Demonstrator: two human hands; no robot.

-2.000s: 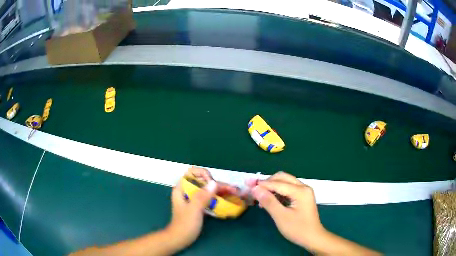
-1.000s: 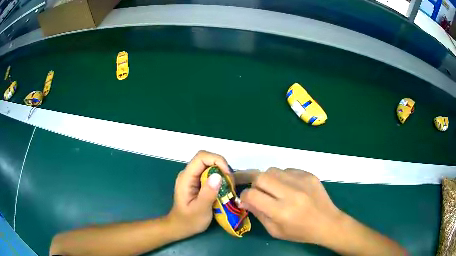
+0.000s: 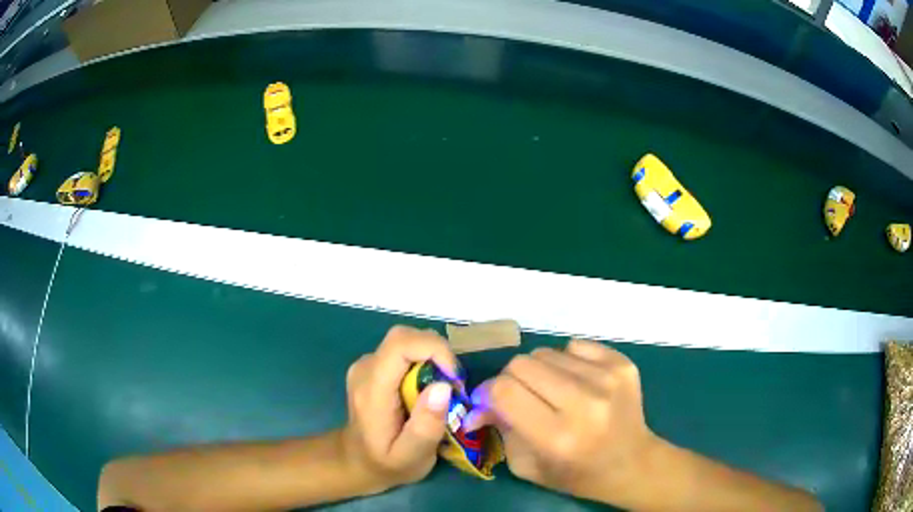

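Observation:
A yellow car body shell is held open side up above the green bench, in front of the white rail. My left hand grips it on its left side, thumb over the dark end. Red wires and a blue part show inside. A small white piece sits in the middle of the shell. My right hand has its fingertips at the shell's right edge, over the inside; what they pinch is hidden. A purple tint lies on those fingertips.
A tan rectangle lies at the white rail just beyond my hands. More yellow shells and flat yellow bases lie on the dark green belt. A cardboard box stands far left. A bag is at the right edge.
The shell, turned sideways at first, now points lengthwise with its inside facing up. My right hand has come in over it. The belt's shells appear shifted right and up in the view.

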